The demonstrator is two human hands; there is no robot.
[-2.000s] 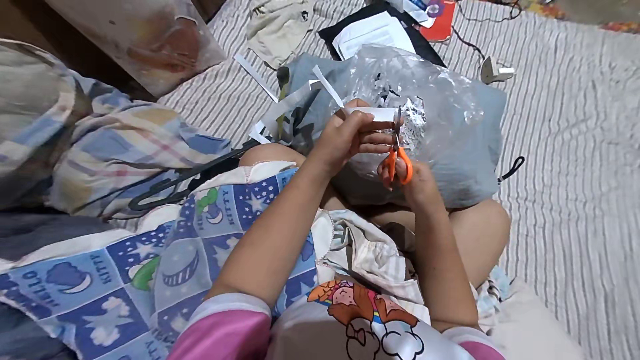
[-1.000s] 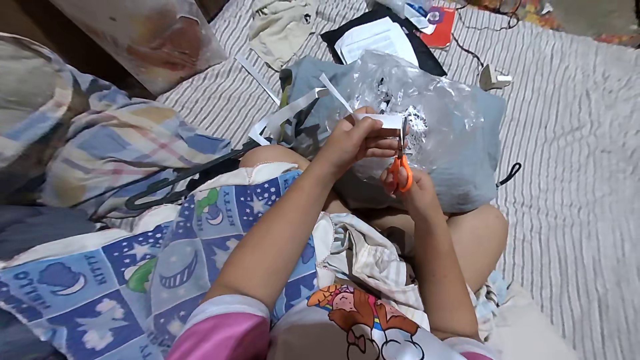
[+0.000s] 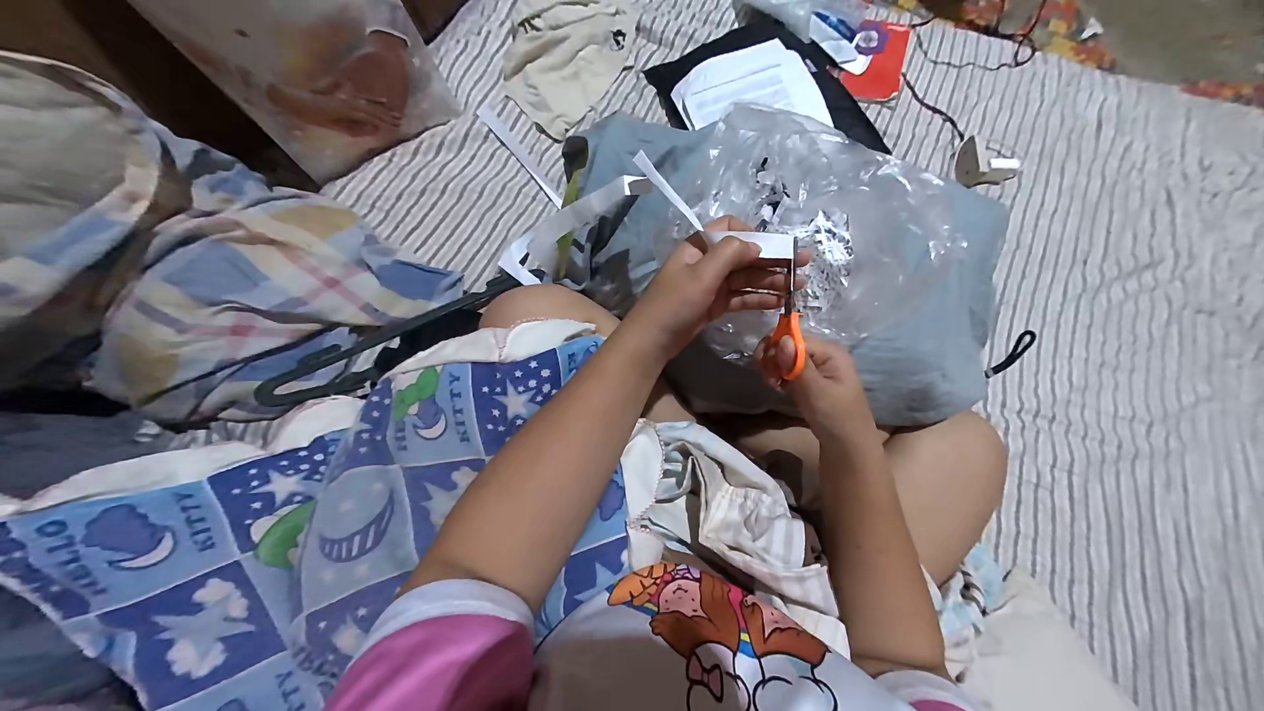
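Observation:
Between thumb and fingers, my left hand [image 3: 713,272] pinches a white paper strip [image 3: 765,244]. My right hand [image 3: 815,375] holds scissors with orange handles [image 3: 787,346], their blades upright at the strip's right end. Under both hands lies a clear plastic bag [image 3: 889,227] with small black, white and silvery bits in it, on a grey-blue pillow [image 3: 889,380]. A narrow white strip [image 3: 669,190] sticks up beside my left hand. Another long folded strip [image 3: 583,215] trails to the left across the pillow's edge.
Papers [image 3: 755,84] lie on a black pouch [image 3: 854,114] beyond the pillow, near a red booklet [image 3: 882,64]. A white plug adapter [image 3: 983,163] with a cord is at the right. A black plastic hanger [image 3: 316,380] and a plaid cloth [image 3: 257,286] lie left on the striped sheet.

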